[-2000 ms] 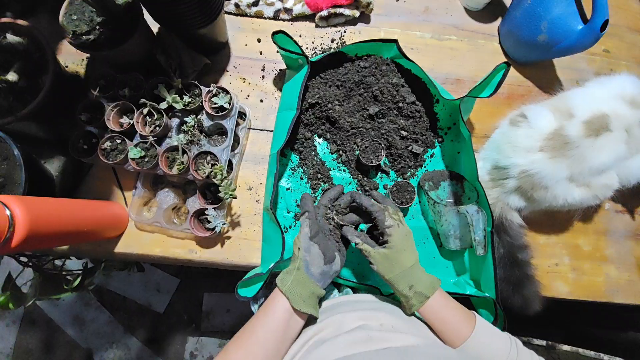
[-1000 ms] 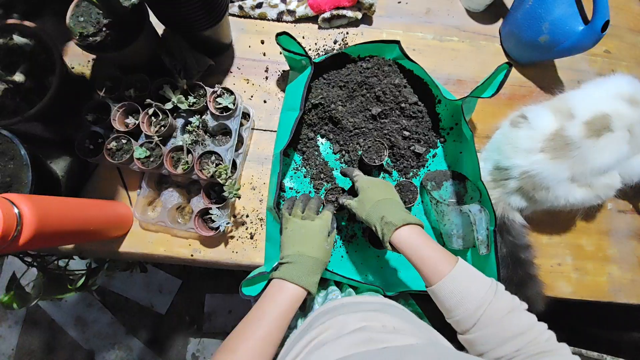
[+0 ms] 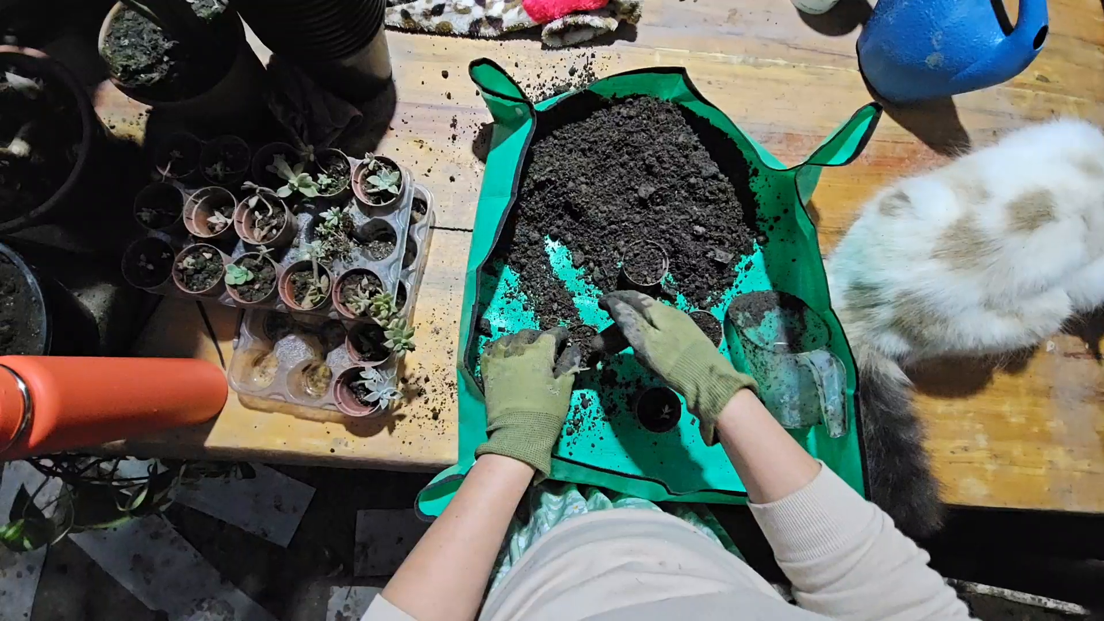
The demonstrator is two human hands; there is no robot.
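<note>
Both my hands wear olive gardening gloves with dark, soiled fingers. My left hand (image 3: 528, 392) rests low on the green potting mat (image 3: 621, 470), its fingers against dark soil and a small round pot rim (image 3: 584, 341); whether it grips this pot cannot be told. Across from it, my right hand (image 3: 677, 349) has its fingertips close to the same spot, over the soil; what lies under its fingers is hidden. A small pot (image 3: 645, 263) stands in the soil heap (image 3: 634, 181) above. Another small pot (image 3: 658, 409) with a tiny plant is below my right hand, and one more (image 3: 707, 326) is beside it.
A soiled clear measuring jug (image 3: 780, 371) lies on the mat's right side. Left are a plastic tray (image 3: 293, 358) of potted succulents and an orange bottle (image 3: 112, 404). A white furry cat (image 3: 975, 250) lies at right, below a blue watering can (image 3: 949, 47). Large pots (image 3: 172, 60) stand upper left.
Two seconds ago my hands were together, fingers up, over the mat's lower middle. They have since turned palms down and moved apart, down to the soil. My right hand has shifted slightly since one second ago.
</note>
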